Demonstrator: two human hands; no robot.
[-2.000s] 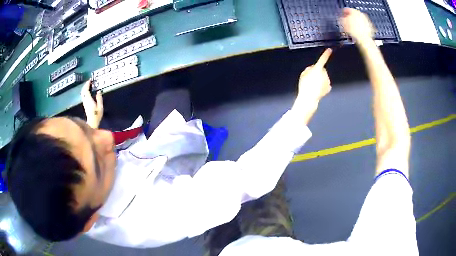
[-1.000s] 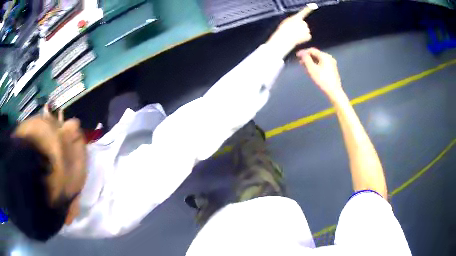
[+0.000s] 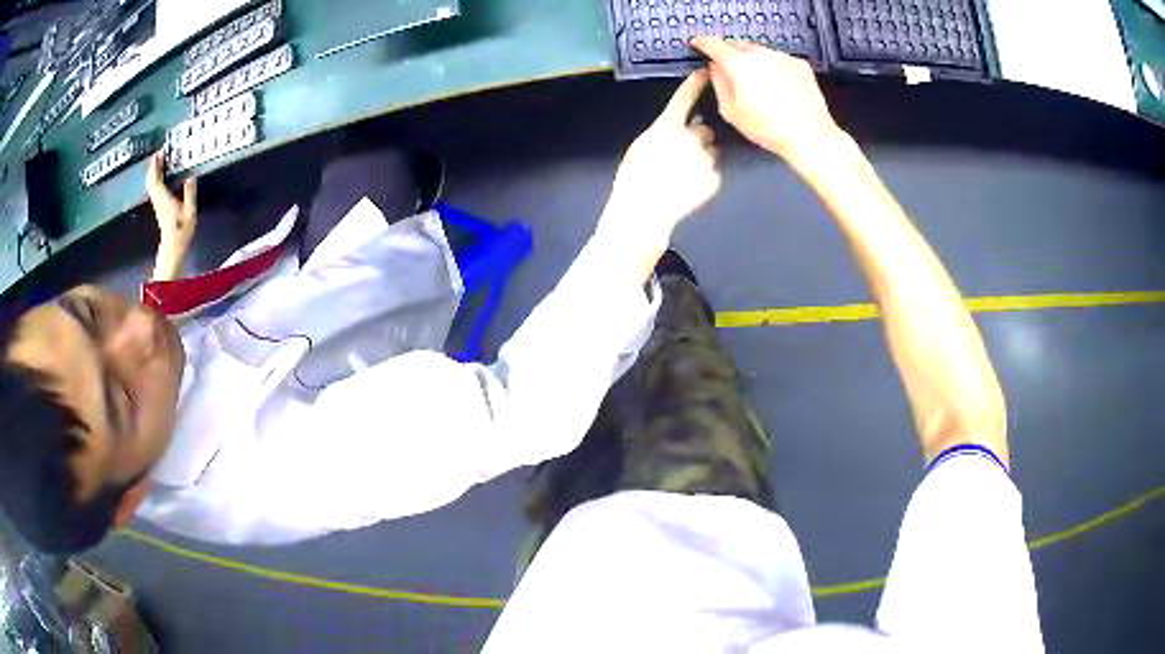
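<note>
My right hand (image 3: 770,100) reaches from the lower right to the front edge of a black component tray (image 3: 652,64). Its fingers are bent and close together at the tray's edge; whether they hold anything small cannot be told. Another person's pointing hand (image 3: 673,164) is just left of my fingers, its fingertip touching or nearly touching them. Small round parts or pockets show in rows in the tray. A second black gridded tray (image 3: 905,35) lies to its right. My left hand is not in view.
The person in a white coat (image 3: 371,428) fills the left side, their other hand (image 3: 173,217) at the bench edge by pale fixture bars (image 3: 215,134). A green bench (image 3: 383,79) runs along the top. A blue stool (image 3: 492,262) stands below it.
Since one second ago the view has shifted, showing more of the trays. My right hand has moved up from below the other person's hand to the tray's edge, beside that person's fingertip.
</note>
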